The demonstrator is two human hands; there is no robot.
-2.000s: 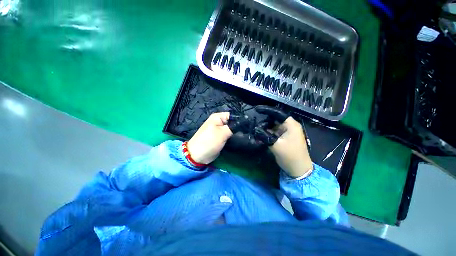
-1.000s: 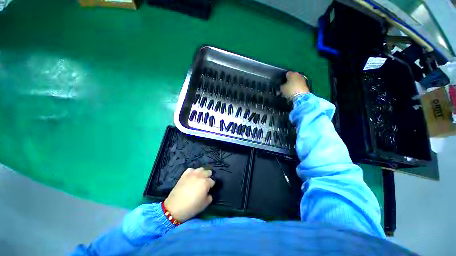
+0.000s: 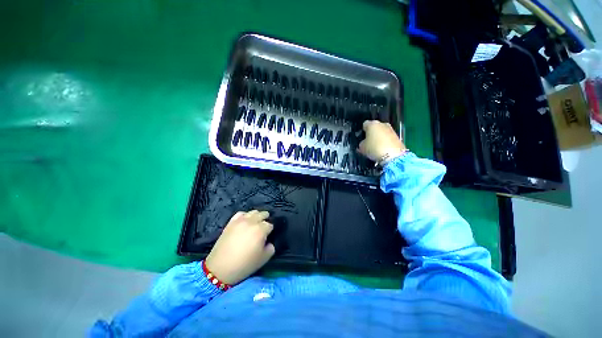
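A stainless steel tray (image 3: 317, 58) holds rows of assembled black pieces (image 3: 307, 153). My right hand (image 3: 379, 141) reaches over its right part, fingertips down among the pieces; whether it grips one is hidden. A divided black parts tray (image 3: 322, 221) lies nearer my body. Loose small black pieces (image 3: 231, 198) are heaped in its left compartment. A thin silvery piece (image 3: 371, 215) lies in the right compartment. My left hand (image 3: 241, 248) rests over the left compartment's near side, fingers curled; the fingertips are dark and what they hold cannot be seen.
The glossy green mat (image 3: 119, 165) lies under the trays. A deep black bin (image 3: 455, 132) with shiny contents and a white label (image 3: 486, 52) stands at the right. A small brown cardboard box (image 3: 570, 117) is at the far right. A blue-edged dark container (image 3: 455, 20) is at the top right.
From two seconds ago, my hands have parted from above the black tray; my right hand went to the steel tray. Since one second ago it has moved nearer within that tray. The view has shifted.
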